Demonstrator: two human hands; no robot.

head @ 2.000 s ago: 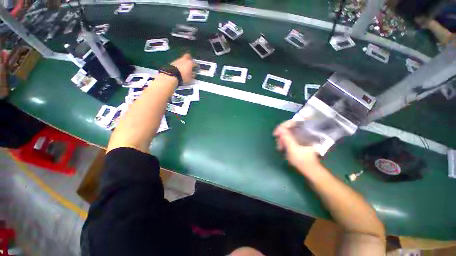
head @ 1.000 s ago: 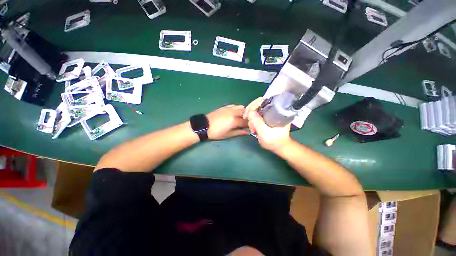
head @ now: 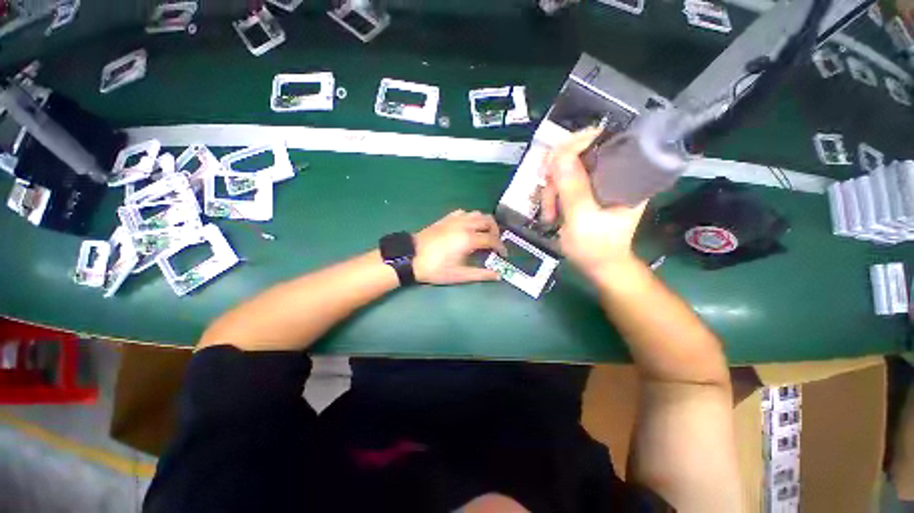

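Note:
My left hand (head: 456,247) rests on the green bench with its fingers on the left end of a white plastic housing (head: 536,276), where a bit of green circuit board shows. My right hand (head: 591,210) is wrapped around the thick grey electric screwdriver (head: 636,160), held tilted over the silver and black screw feeder (head: 588,100). The driver's tip (head: 601,124) points toward the feeder's top. Screws are too small to make out.
A loose pile of white housings (head: 160,215) lies at left, beside a second black driver station (head: 70,150). More housings (head: 408,100) sit beyond the white strip. A black pouch (head: 727,220) lies right of the feeder, with stacked white units (head: 872,207) farther right.
My right hand has lifted the screwdriver from beside my left hand up over the feeder, uncovering the housing under my left fingers. Housings beyond the strip have shifted left.

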